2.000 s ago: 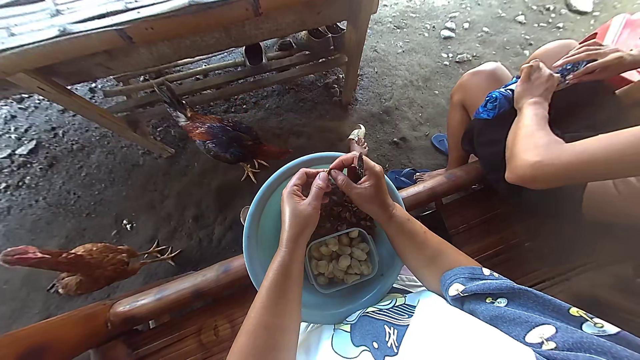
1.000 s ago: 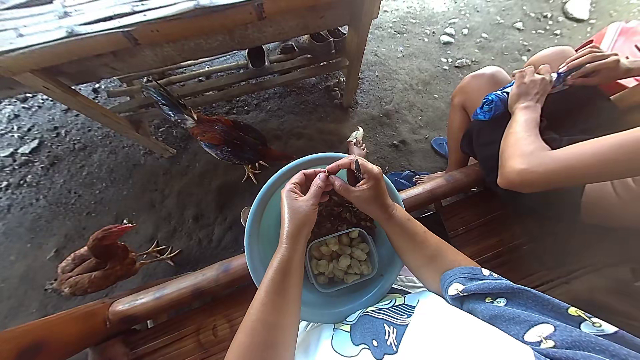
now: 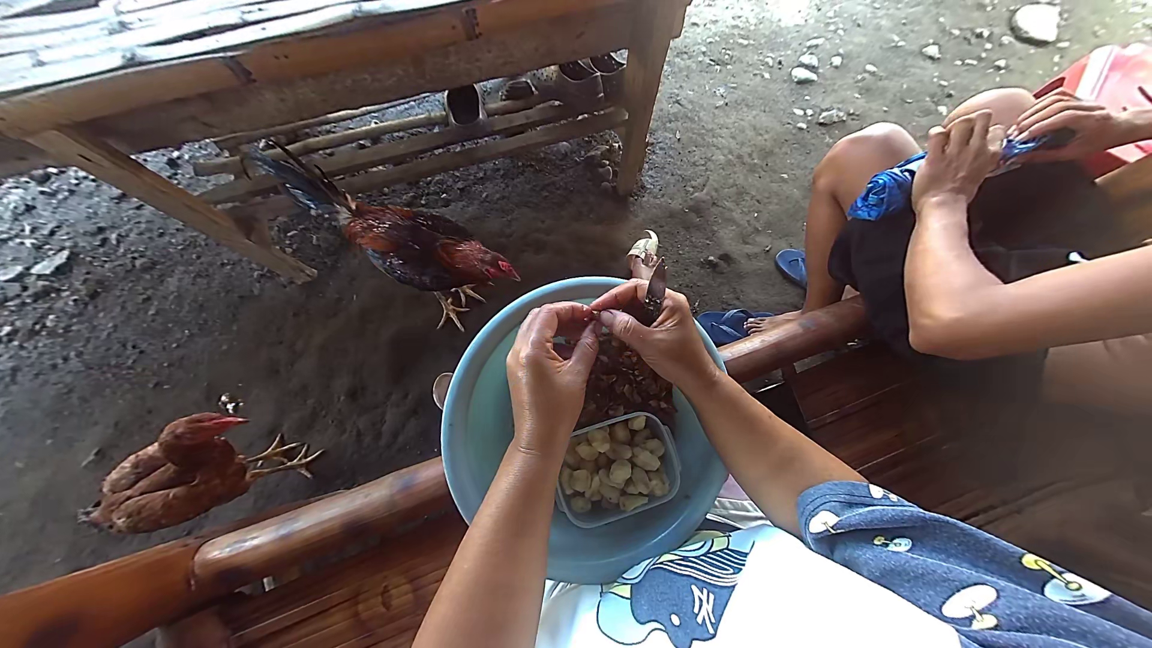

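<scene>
A round blue plastic basin [image 3: 477, 405] lies below both my hands. Inside it, a clear plastic container [image 3: 668, 450] holds pale peeled pieces [image 3: 619, 470], and dark reddish-brown peelings [image 3: 630, 382] are heaped beside it. My left hand [image 3: 551, 369] and my right hand [image 3: 661, 337] meet at the fingertips over the peelings, pinching a small dark reddish piece that the fingers mostly cover. A small knife [image 3: 656, 286] is also in my right hand, its blade pointing up and away; the handle is hidden by the fingers.
A bamboo rail [image 3: 324, 513] runs past the basin. One dark red chicken [image 3: 405, 243] stands near the bamboo bench [image 3: 360, 63]; a brown chicken [image 3: 175, 477] is at lower left. At right, a seated person [image 3: 972, 279] holds a blue wrapper [image 3: 886, 191]. Blue slippers [image 3: 792, 266] lie beyond the rail.
The dark red chicken has raised its head, which was low by the basin. The brown chicken has drawn its outstretched neck in and turned its head right. My hands remain over the basin.
</scene>
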